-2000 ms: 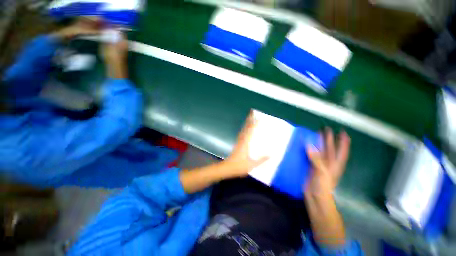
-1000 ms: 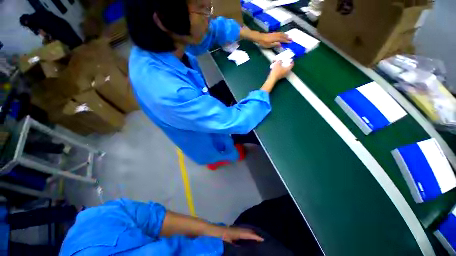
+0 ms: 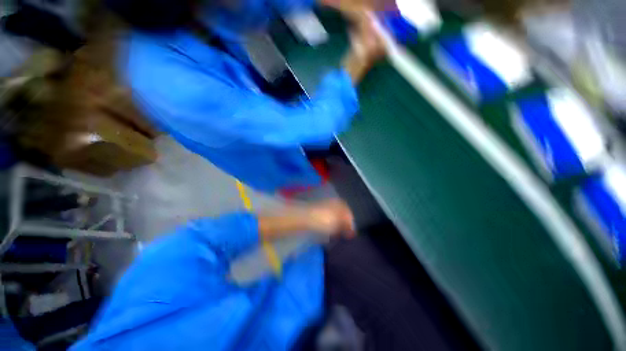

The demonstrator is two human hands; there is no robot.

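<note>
My left hand (image 3: 333, 218) is blurred, low at the centre in front of my body, off the green belt. I see nothing in it, but the blur hides how its fingers stand. My right hand is not in view. Blue-and-white closed boxes lie spaced along the far lane: one (image 3: 480, 60) at the upper right, one (image 3: 559, 134) nearer, and one (image 3: 607, 209) by the right edge. They are out of reach of my hand and blurred.
A neighbouring worker in a blue smock (image 3: 233, 103) stands at the left, hands by another box (image 3: 415, 19) at the top. A pale rail (image 3: 508, 161) splits the green belt (image 3: 425, 178). Cartons (image 3: 103, 147) and a metal frame (image 3: 68, 233) are at the left.
The boxed item was between both hands two seconds ago and is no longer seen there. My right hand has left view. Since one second ago, my left hand has risen and the view has shifted.
</note>
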